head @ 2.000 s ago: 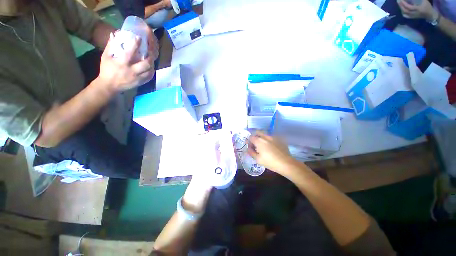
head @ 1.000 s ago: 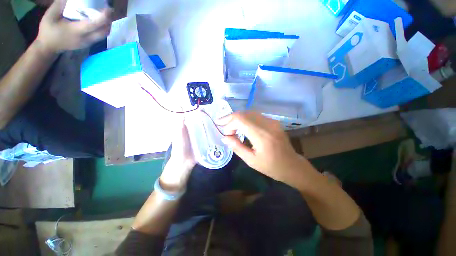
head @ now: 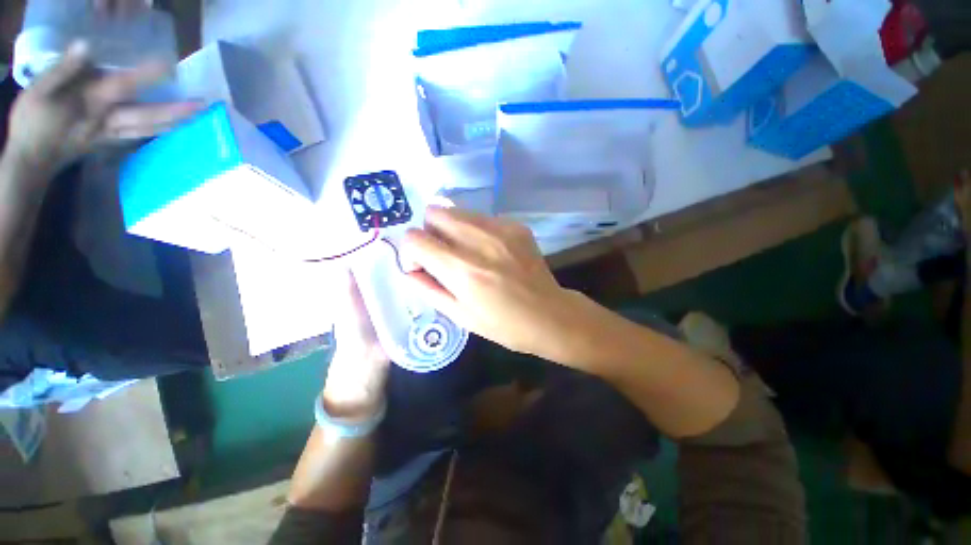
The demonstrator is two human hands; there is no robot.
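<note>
A white oval device housing (head: 410,330) with a round ring at its near end is held above my lap at the table's edge. My left hand (head: 360,367) holds it from the left side. My right hand (head: 484,271) is over its far part, with fingertips near a dark lead wire; whether they pinch the wire is unclear. A small black square fan (head: 377,200) lies just beyond the housing's far end. Lead wires (head: 339,256), red and dark, run from the fan to the left and towards the housing.
Open white and blue cartons (head: 575,160) stand beyond my right hand. A blue-topped carton (head: 197,181) stands at left. More cartons (head: 735,64) lie at the far right. A neighbour's hands (head: 80,106) hold a white object at upper left. A wooden board (head: 85,458) is at lower left.
The view has shifted over the table. The vented cover seen beside the housing earlier now lies on or in it, or is hidden. My right hand moved onto the housing's far part, by the wires.
</note>
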